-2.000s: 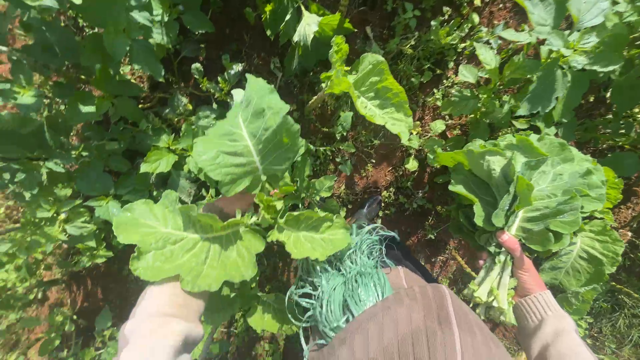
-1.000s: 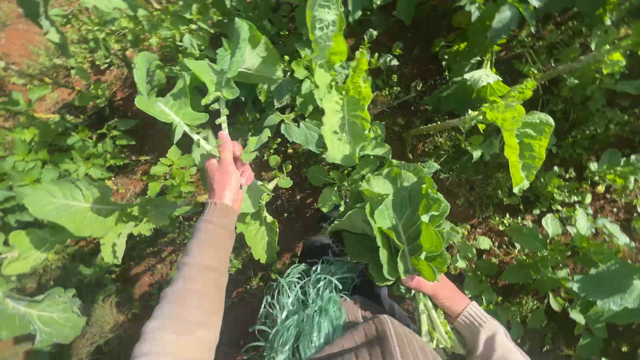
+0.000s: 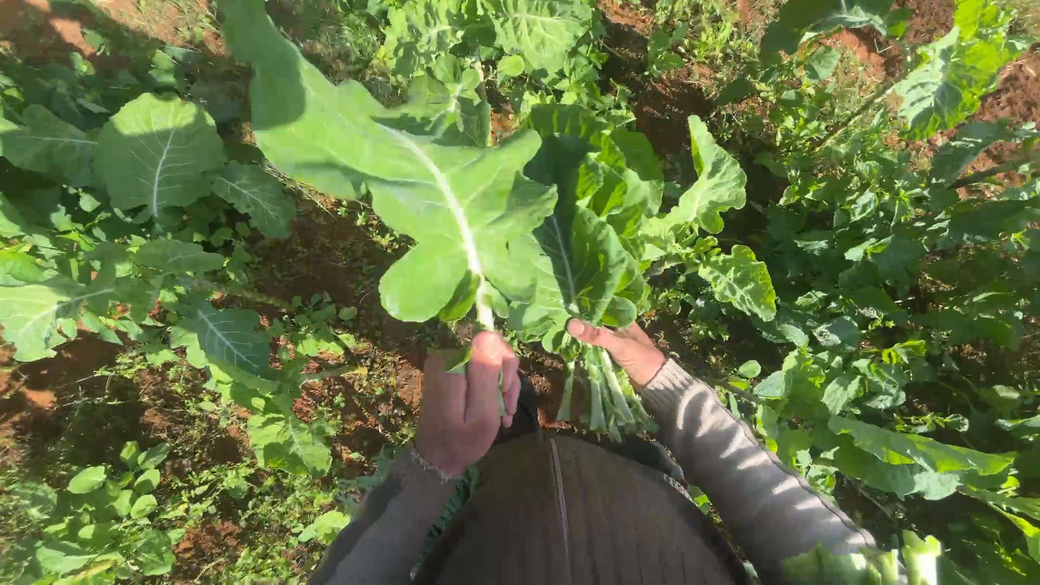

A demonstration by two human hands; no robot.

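Observation:
My left hand [image 3: 471, 398] grips the pale stem of a large lobed leafy-green leaf [image 3: 439, 195], whose blade spreads up and to the left in front of me. Just to its right, my right hand [image 3: 621, 349] is closed around a bunch of leafy greens [image 3: 589, 244]. The bunch's cut stems [image 3: 605, 398] point down toward my body, below the fingers. The single leaf overlaps or lies very near the left edge of the bunch. Both hands are close together in front of my waist.
Leafy plants [image 3: 158, 154] grow on the left, with low weeds [image 3: 122, 496] below them. Denser foliage [image 3: 877, 268] stands on the right. Reddish soil [image 3: 325, 268] shows between the plants. At the bottom right edge are blurred cut stalks [image 3: 922, 561].
My left hand has come back from reaching up and left, and is beside the bunch holding a large leaf. My right hand has kept hold of the bunch throughout. The view has shifted.

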